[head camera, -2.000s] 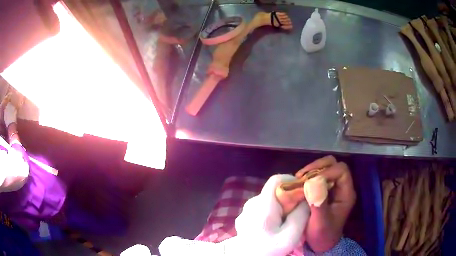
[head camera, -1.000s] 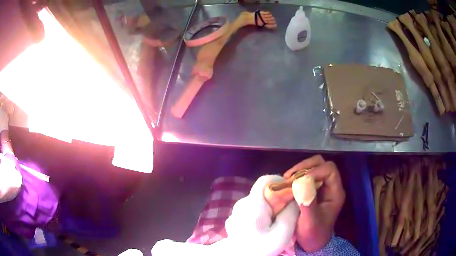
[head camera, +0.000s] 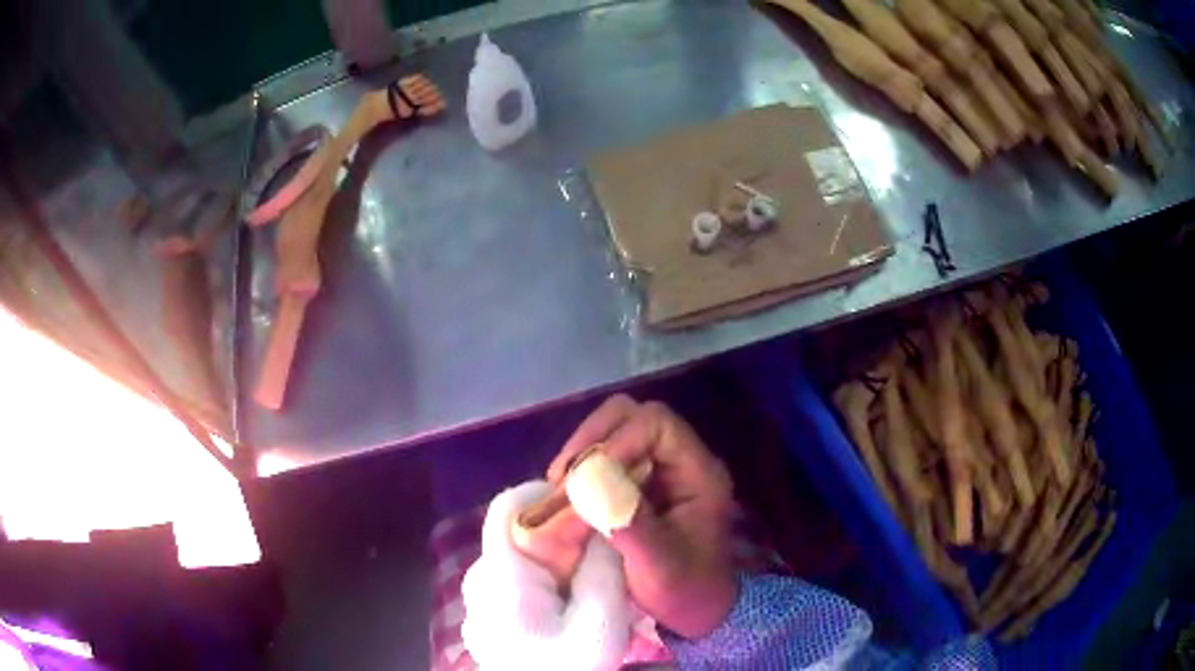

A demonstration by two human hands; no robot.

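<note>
A tan doll leg's foot end is held above the checked apron, most of it hidden by the hands. My left hand, in a white glove washed out by glare, is closed around it. My right hand, bare with a cream finger cot on one digit, has its fingers against the foot. A thin tan-yellow piece, perhaps a sandal sole, shows at the fingertips. I cannot tell whether the right fingers hold a stick.
Two white cups and sticks lie on the cardboard pad. Beyond are a glue bottle, sample leg, tape roll, black strap and leg pile. A blue bin of legs stands right of my lap.
The view has turned right, so the table things shift left and tilt, and more of the blue bin shows. Both hands keep the same hold on the foot.
</note>
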